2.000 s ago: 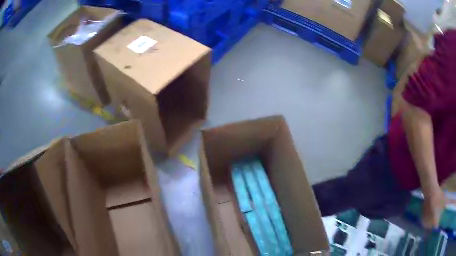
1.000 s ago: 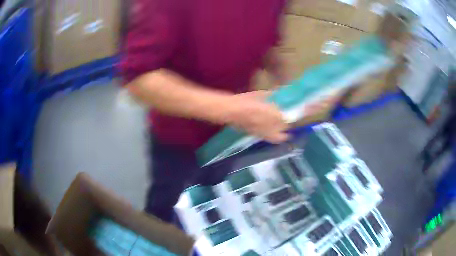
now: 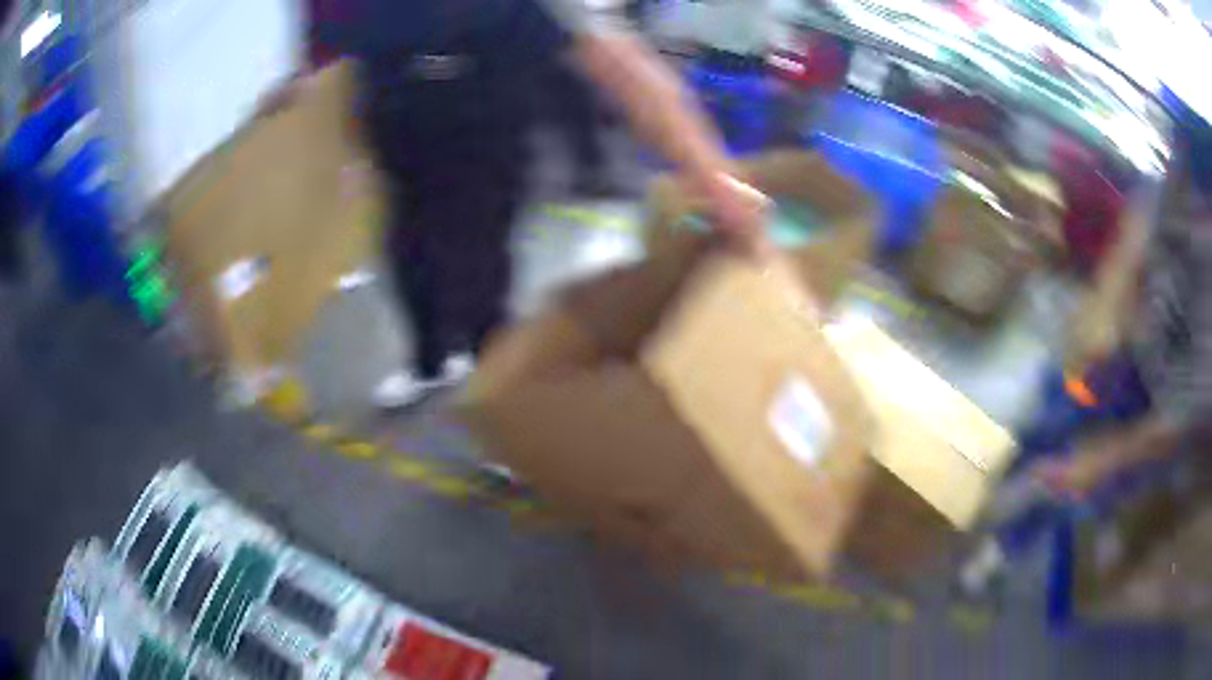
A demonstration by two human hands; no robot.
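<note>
The frame is blurred. Boxed power strips, white and teal-green with dark pictures, lie stacked at the lower left. A white box with a red-orange panel lies at their right end, cut off by the bottom edge. Neither my left hand nor my right hand is in view.
A person in dark clothing stands ahead, one hand at a large open carton with a labelled flap. Flattened-looking cardboard stands left. Yellow floor line crosses the middle. Another person's arm shows right.
The view has swung away from the maroon-shirted person and the carton holding teal boxes. The box stack now sits at the lower left, and another person and other open cartons have come into view.
</note>
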